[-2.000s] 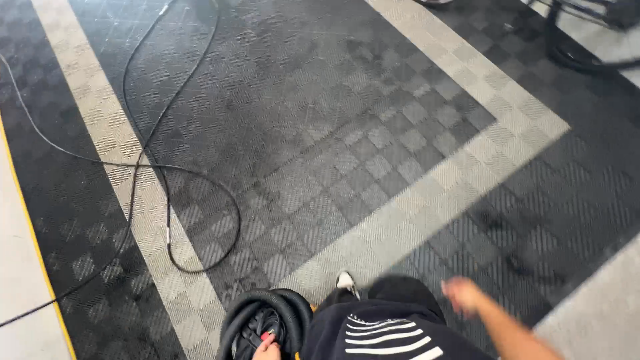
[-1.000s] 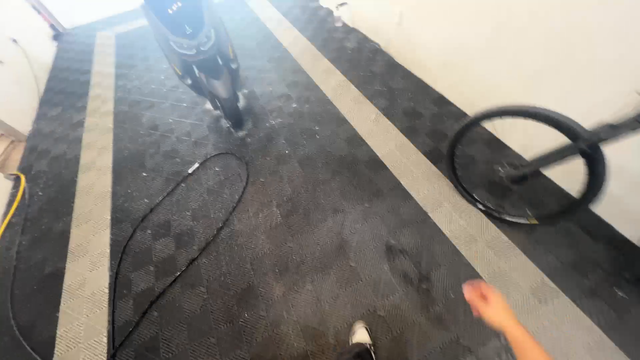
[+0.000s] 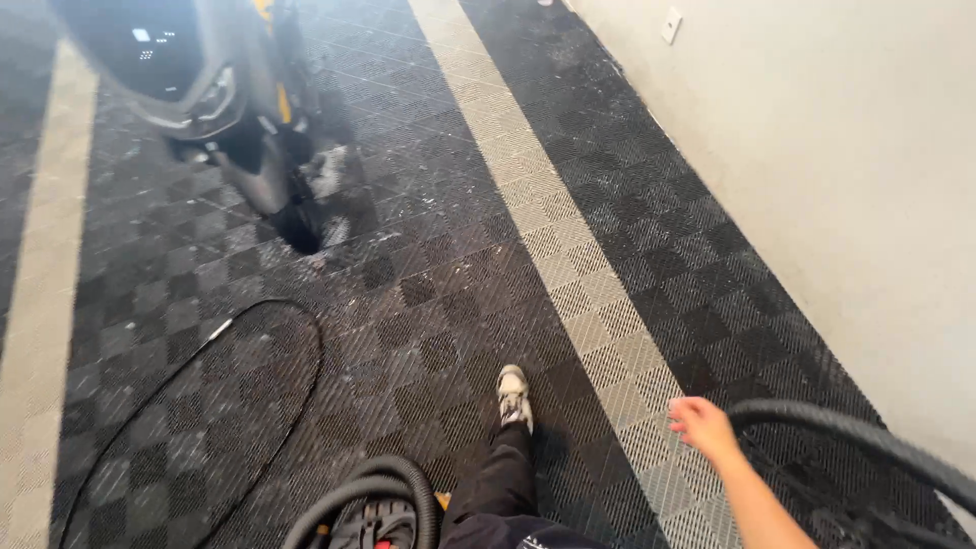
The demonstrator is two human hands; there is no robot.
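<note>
My right hand [image 3: 701, 427] hangs at the lower right with loosely curled fingers and nothing in it, above the light stripe of the floor. Beyond its wrist lies a black curved tire [image 3: 839, 427], cut off by the frame edge. At the bottom centre-left, a coiled ribbed black hose [image 3: 404, 476] rests around a dark item with a red part, close by my leg. My left hand is not visible. One light shoe [image 3: 515, 396] is on the floor ahead of my body.
A dark scooter [image 3: 259, 152] with yellow accents stands at the upper left, blurred. A thin black cable [image 3: 305, 396] loops across the tiled floor at the left. A pale wall [image 3: 823, 152] with a small wall plate [image 3: 672, 25] runs along the right side.
The view has swung a lot and moved toward the scooter. My left hand, at the coiled hose two seconds ago, is out of sight. The bicycle wheel now appears lower in the view.
</note>
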